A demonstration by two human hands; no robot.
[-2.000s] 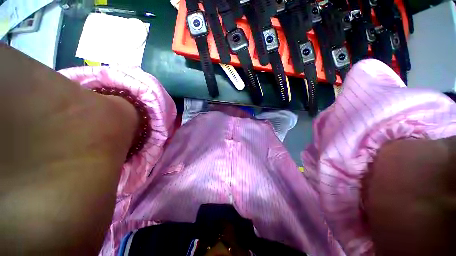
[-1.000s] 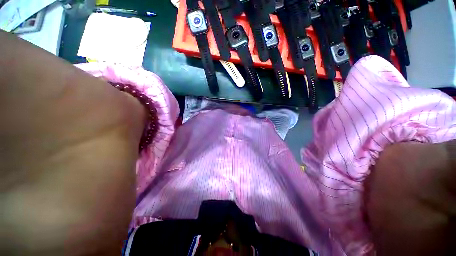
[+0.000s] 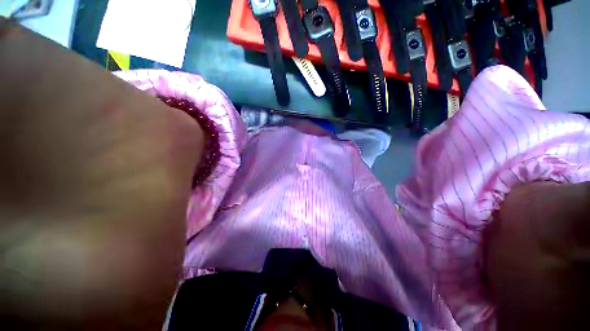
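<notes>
My left wrist and the base of my left hand (image 3: 90,187) are large and blurred at the left, close to the camera, with a dark red bead bracelet (image 3: 210,145) at the pink cuff. My right wrist (image 3: 543,252) is dark and blurred at the right edge. The fingers of both hands are out of the picture, so what they hold is hidden. Several black-strap smartwatches (image 3: 365,24) lie face down in a red-orange tray (image 3: 249,29), sensors up, their straps hanging over its front edge. A beige strap (image 3: 310,76) hangs among them.
A white paper sheet (image 3: 145,29) lies on the dark green bench mat (image 3: 217,71), left of the tray. A pale surface (image 3: 572,58) is right of the tray. Papers show at the top left. My pink striped smock (image 3: 304,194) fills the lower middle, below the bench edge.
The bench, tray and paper sit higher in the picture and the tray slightly further right. My left wrist and cuff have shifted right in view. The pen above the paper is out of the picture.
</notes>
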